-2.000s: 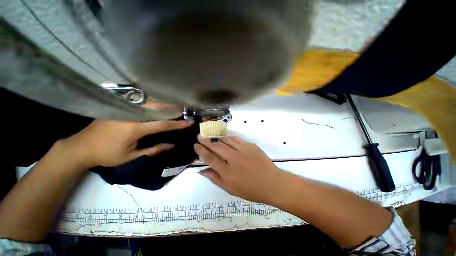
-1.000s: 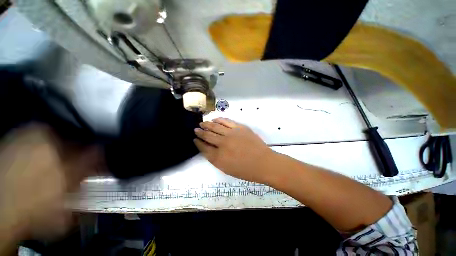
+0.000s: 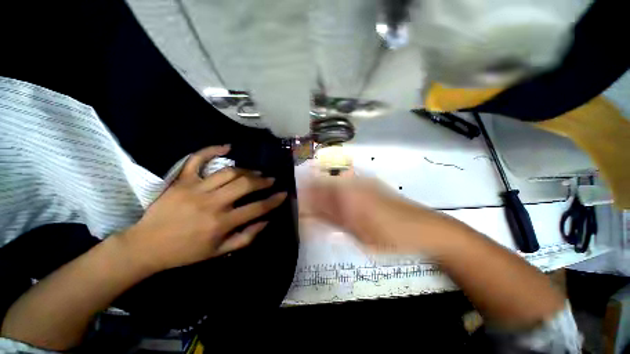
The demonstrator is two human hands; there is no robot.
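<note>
Black garment fabric lies on the left of the bed, its right edge beside the presser foot area, and hangs over the front table edge. White striped lining shows at the left within it. My left hand lies on the fabric, fingers spread, with some striped lining bunched at the thumb and index finger. My right hand is blurred, in front of the cream knob, right of the fabric edge; its fingertips and any hold are unclear.
The off-white machine head spans the top. A yellow-orange strip with a dark band hangs right. A black-handled screwdriver, small black snips and scissors lie right. A printed scale runs along the front edge.
My left hand has come from a blurred position at the lower left onto the fabric. The fabric now spreads over the front edge, with striped lining exposed. My right hand has become blurred. The view has shifted.
</note>
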